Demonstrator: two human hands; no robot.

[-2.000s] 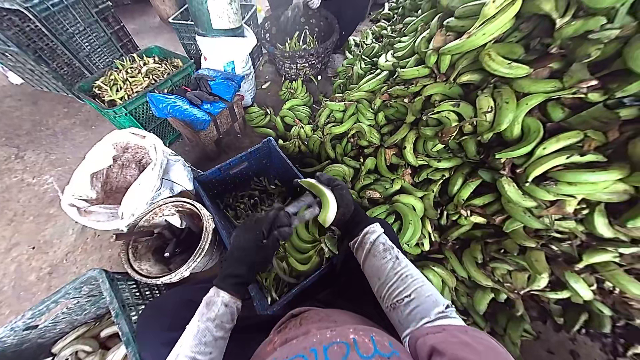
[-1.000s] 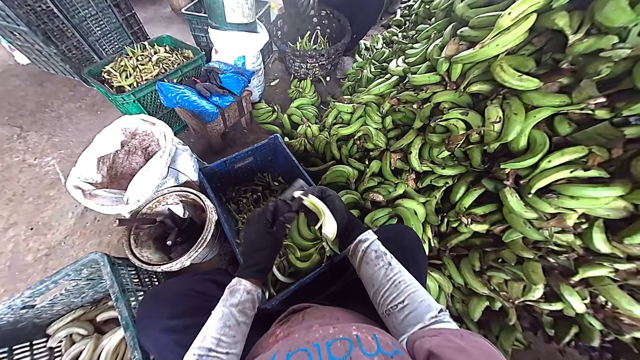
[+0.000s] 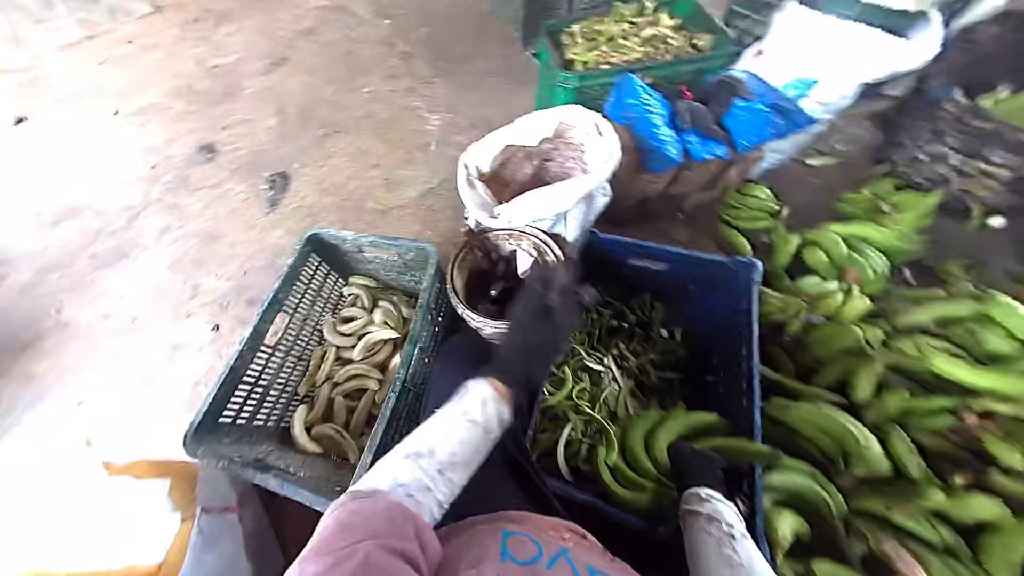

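My left hand [image 3: 540,324], in a dark glove and blurred, is over the right rim of a round bucket [image 3: 488,326], beside the blue plastic crate [image 3: 672,276]. Whether it holds anything is unclear. In the crate's near right part, my gloved right hand [image 3: 698,468] touches a bunch of green plantains or bananas [image 3: 644,448]; its fingertips are hidden. Green peel strips [image 3: 604,368] lie behind the bunch. A dark green crate [image 3: 280,328] on the left holds peeled pale fruit [image 3: 360,352]. A small white piece [image 3: 524,262] shows at the bucket, near my left hand.
A white sack [image 3: 540,204] with brownish contents stands behind the bucket. Farther back are blue plastic [image 3: 648,124] with dark gloves on it and a green crate [image 3: 580,84] of pale pieces. A large heap of green fruit [image 3: 944,392] borders the blue crate on the right.
The view has swung left. My hands, earlier together around a partly peeled fruit over the blue crate, are now apart: the left by the bucket, the right at the green bunch.
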